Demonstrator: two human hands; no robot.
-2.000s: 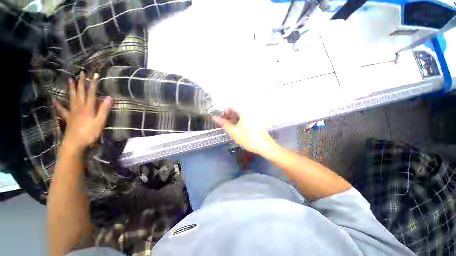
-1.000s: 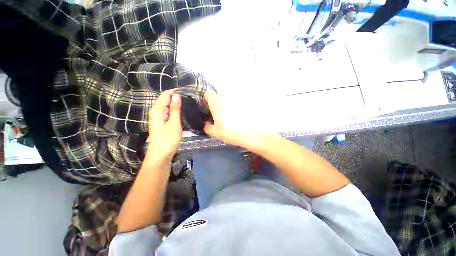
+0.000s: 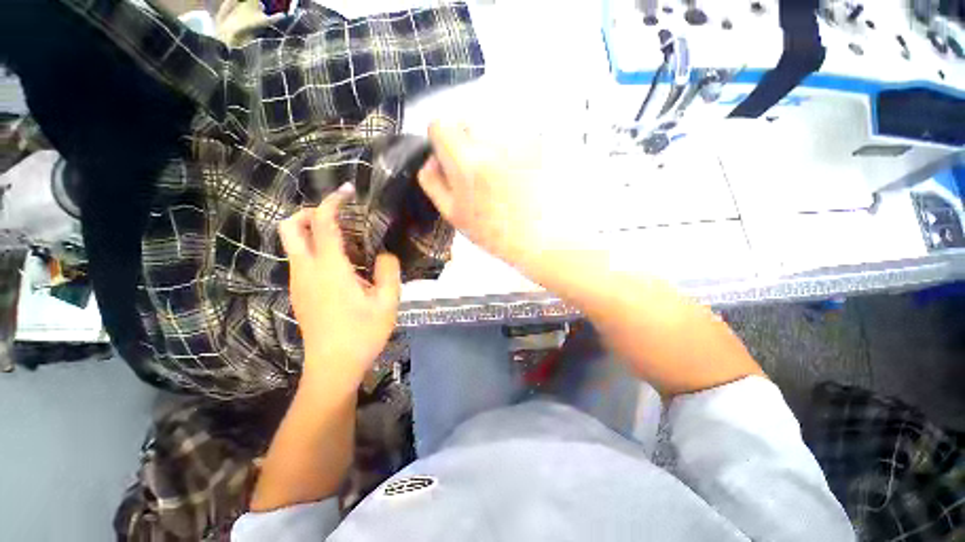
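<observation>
The black plaid garment (image 3: 212, 265) with cream lines lies bunched on the left part of the white table (image 3: 677, 228) and hangs over its front edge. One sleeve end (image 3: 450, 48) lies flat at the top. Another sleeve end (image 3: 397, 196) shows dark lining at its opening, between my hands. My left hand (image 3: 344, 291) rests on this sleeve with its fingers spread. My right hand (image 3: 476, 191) is at the upper right side of the opening, fingertips bent against the dark cloth. Whether it pinches the cloth is hard to see in the glare.
The white and blue sewing machine (image 3: 847, 79) stands at the back right. A ruler-like strip (image 3: 487, 310) runs along the table's front edge. Plaid heaps lie below left (image 3: 180, 466) and at the lower right (image 3: 899, 455). Part of another person's hand (image 3: 246, 19) shows at the top left.
My left hand first came right to the sleeve end, then its fingers spread. My right hand moved up from the cuff's lower edge. The sleeve end went from flat to opened, showing dark lining.
</observation>
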